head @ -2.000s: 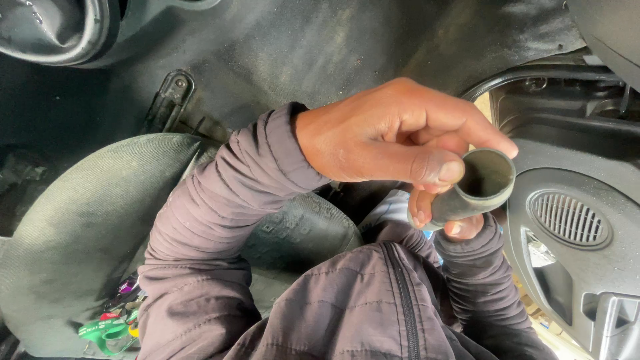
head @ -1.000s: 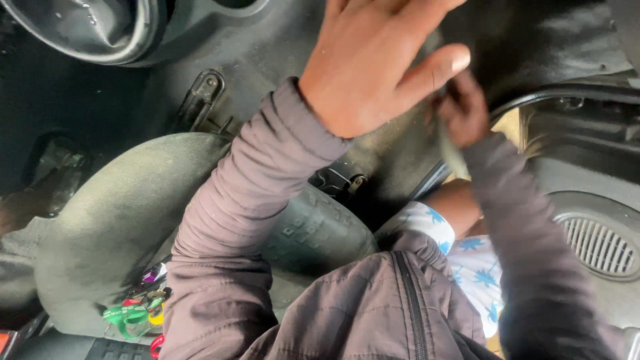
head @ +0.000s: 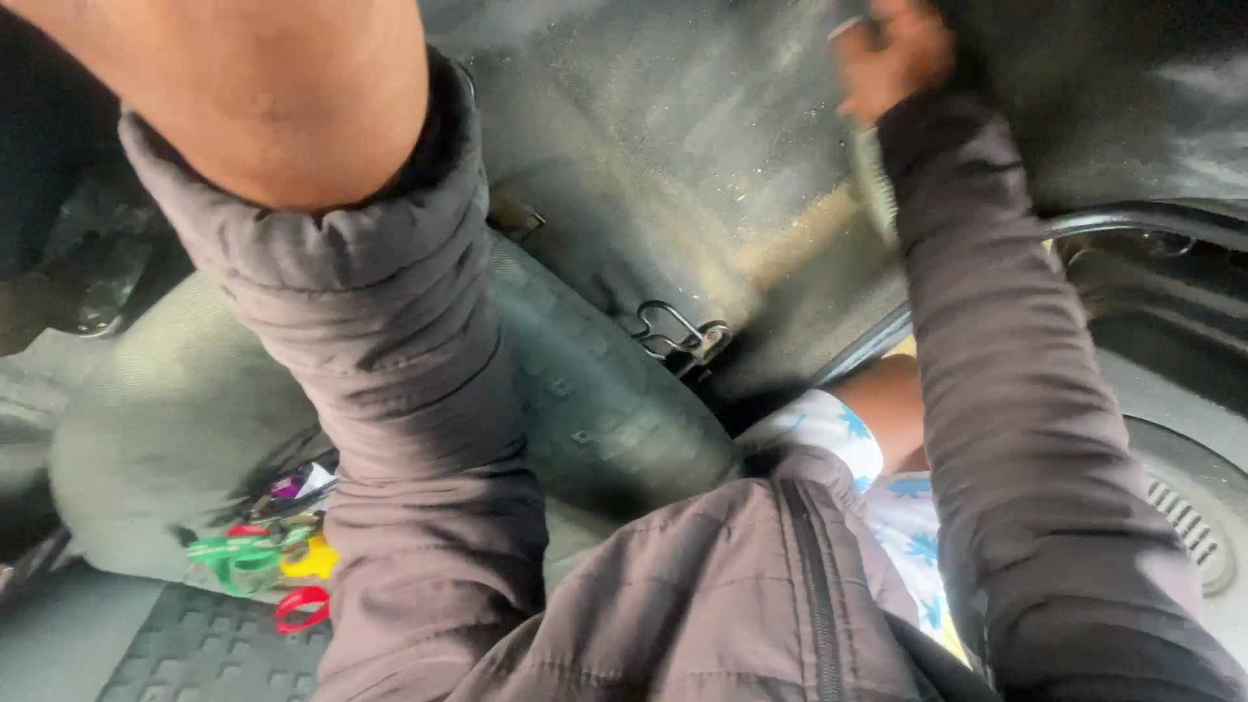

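Note:
At the upper right, my right hand (head: pixel 892 58) is blurred and closed around a pale, long object (head: pixel 873 180) with a ribbed edge, which hangs down beside the sleeve over the dusty dark floor covering. Its exact kind is not clear. My left forearm (head: pixel 283 107) reaches up past the top left edge in a pushed-up quilted sleeve; the hand itself is outside the frame, so what it holds cannot be told. Behind the left sleeve lies a grey-green padded seat (head: pixel 146 439). The tube seen earlier is not identifiable now.
A metal wire latch (head: pixel 682 331) sticks up beside the seat. A green plastic item (head: pixel 237 561), a yellow one (head: pixel 310 556) and a red loop (head: pixel 303 609) lie at lower left near a textured mat (head: pixel 205 643). The door panel with a speaker grille (head: pixel 1185 522) is at right.
Two seconds ago both hands were at a grey tube near the door. The hands have since parted: the left has gone up out of view, the right up toward the top edge.

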